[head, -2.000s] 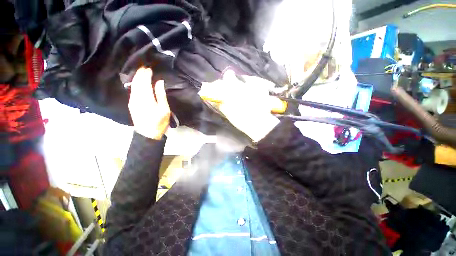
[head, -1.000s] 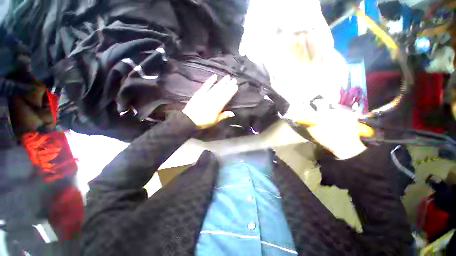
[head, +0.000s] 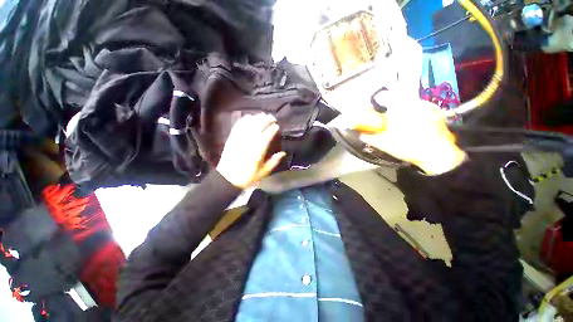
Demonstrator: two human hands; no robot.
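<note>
A large heap of black garment point(head: 125, 69) with short white stripes lies on the white table cover point(head: 135, 210). My left hand point(head: 248, 151) rests on the garment's near part, fingers slightly spread, beside a straight ridge or edge. My right hand point(head: 421, 135) is closed round the yellow-orange handle of the steam iron point(head: 364, 148), to the right of the garment. The iron's dark edge is close to the garment's right end; glare hides much of its body.
The iron rest point(head: 352, 50) with a brown plate stands behind the iron. A yellowish hose point(head: 496, 63) curves at the right. Maroon loops point(head: 443, 94) lie on a light blue tray point(head: 440, 63). Red material point(head: 88, 233) is at the left.
The iron in my right hand has moved right, off the garment, uncovering the iron rest. My left hand has moved right along the cloth, and the garment's near part is rearranged.
</note>
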